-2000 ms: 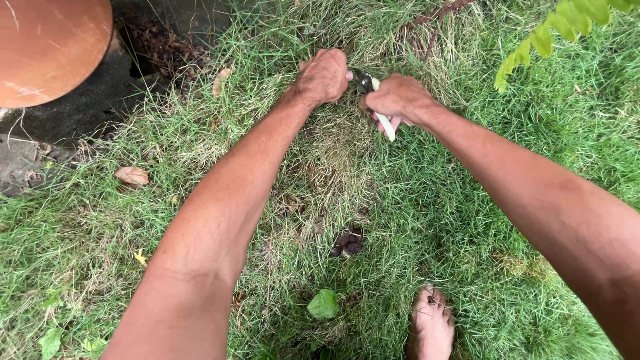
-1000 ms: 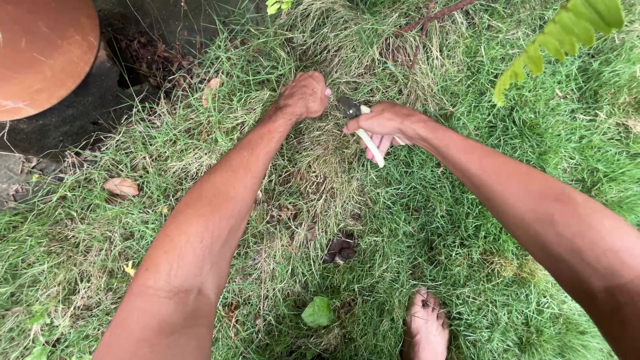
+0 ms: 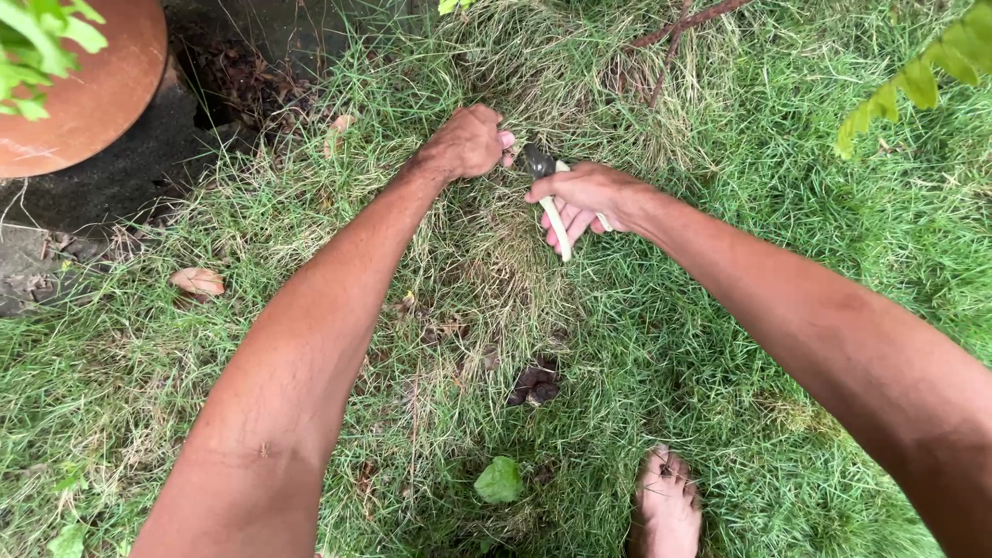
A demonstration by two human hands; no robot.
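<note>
My right hand [image 3: 581, 198] holds pruning shears [image 3: 559, 225] with pale handles and a dark blade head, which points up and to the left. The handles look spread apart. Just left of the blades, my left hand [image 3: 470, 143] is bent down into the grass, with thumb and fingers drawn together. It seems to pinch some grass, though what lies between the fingertips is too small to tell. Long, partly dry grass [image 3: 511, 256] surrounds both hands.
A round terracotta-coloured pot [image 3: 85, 101] stands on dark stone at upper left. A reddish-brown branch [image 3: 694, 19] lies at the top, and a fern frond [image 3: 918, 77] hangs at upper right. Dark clumps [image 3: 536, 381] lie in the grass above my bare foot [image 3: 668, 508].
Two seconds ago the shears' blades were close against my left hand; now a small gap separates them. The view has shifted slightly, and green leaves now show over the pot.
</note>
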